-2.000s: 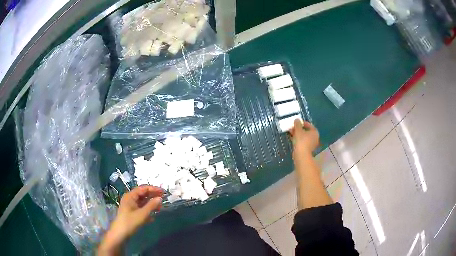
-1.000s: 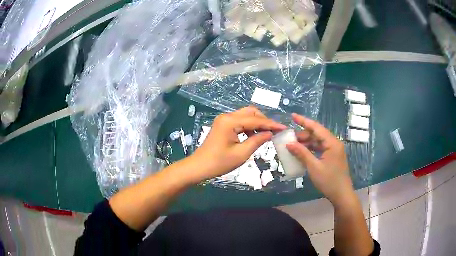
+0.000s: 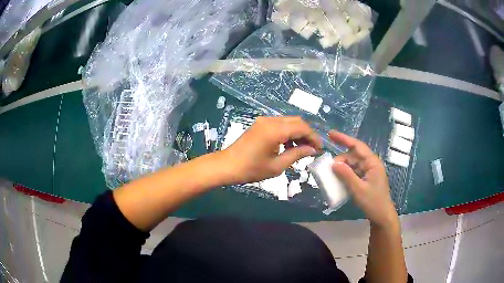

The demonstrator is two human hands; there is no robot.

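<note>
My right hand (image 3: 362, 174) holds a white plastic housing (image 3: 331, 181) between thumb and fingers, tilted, over the right end of the heap. My left hand (image 3: 276, 148) is beside the housing's upper end, thumb and forefinger nearly together; whether a small part is between them cannot be told. The heap of small white parts (image 3: 276, 185) lies on a clear ribbed tray, partly hidden by my left hand. Several finished white units (image 3: 400, 142) stand in a column on another clear ribbed tray (image 3: 381, 119) at the right.
A large crumpled clear bag (image 3: 149, 72) lies at the left. A clear bag of cream parts (image 3: 326, 25) with a white label (image 3: 305, 101) is at the top. A thin tool (image 3: 184, 142) and small clear pieces (image 3: 207, 132) lie left of the heap. A loose clear piece (image 3: 437, 171) is far right.
My right hand has left the column of units and now holds a housing in front of me. My left hand has come up beside it. Since one second ago, the housing has shifted slightly down and right.
</note>
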